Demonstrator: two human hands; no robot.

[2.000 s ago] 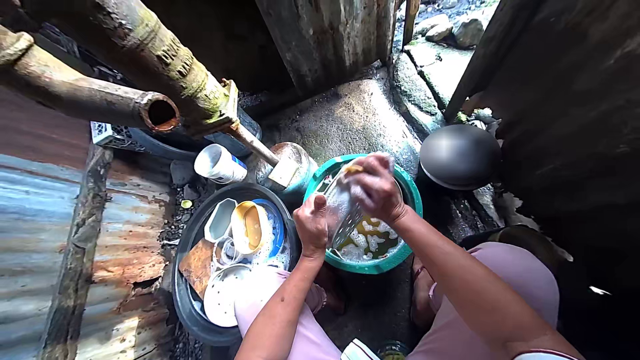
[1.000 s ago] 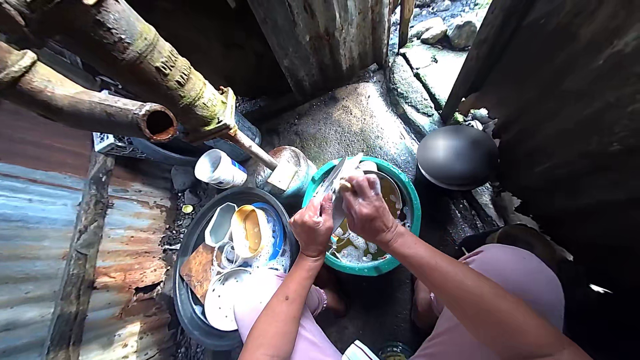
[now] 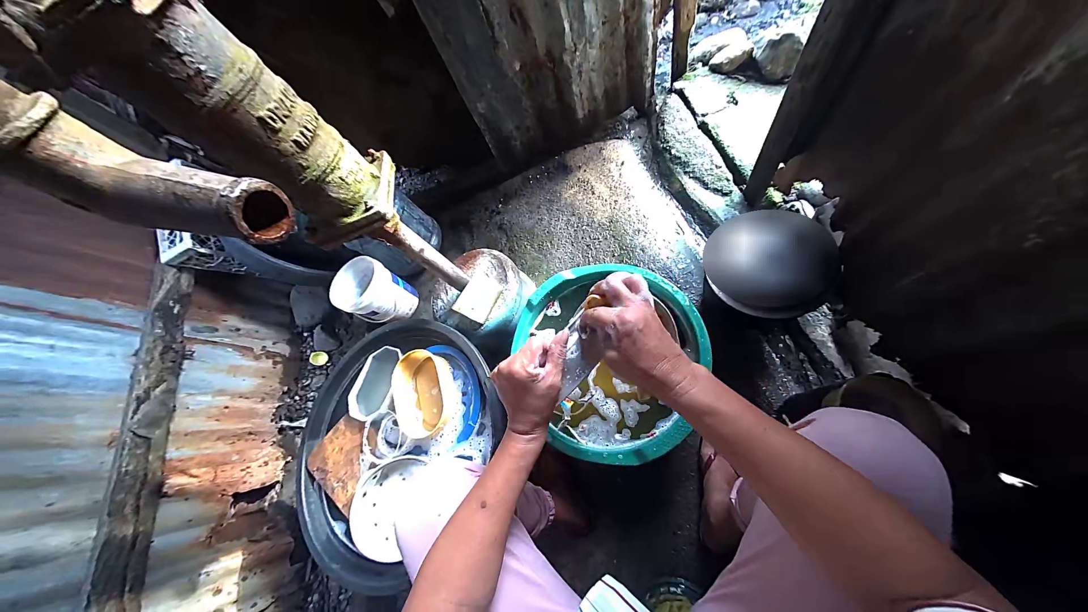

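Over a green plastic basin [image 3: 699,357] of soapy, yellowish water, my left hand [image 3: 531,382] grips the near edge of a thin, wet, whitish item [image 3: 578,361], perhaps a plate, seen nearly edge-on. My right hand [image 3: 627,331] presses on its other side, with a bit of something yellow, perhaps a sponge, at its fingertips. My fingers hide much of both. Other dishes lie under the suds, too unclear to name. Left of the basin, a black tub [image 3: 310,501] holds a yellow oval container [image 3: 423,393], a pale octagonal dish [image 3: 374,382], a white lid or plate [image 3: 378,518] and a brown board [image 3: 337,459].
A white plastic cup or pail [image 3: 370,289] lies tilted behind the tub. A rusty pipe [image 3: 187,200] and a mossy hand pump [image 3: 314,144] reach in from the upper left. A dark round pot or pan [image 3: 771,262] sits right of the basin. Corrugated metal sheets [image 3: 59,425] stand at the left.
The whitish item has tilted between my hands, and its face shows less than two seconds ago. My right hand has shifted over it. Both hands stay above the green basin.
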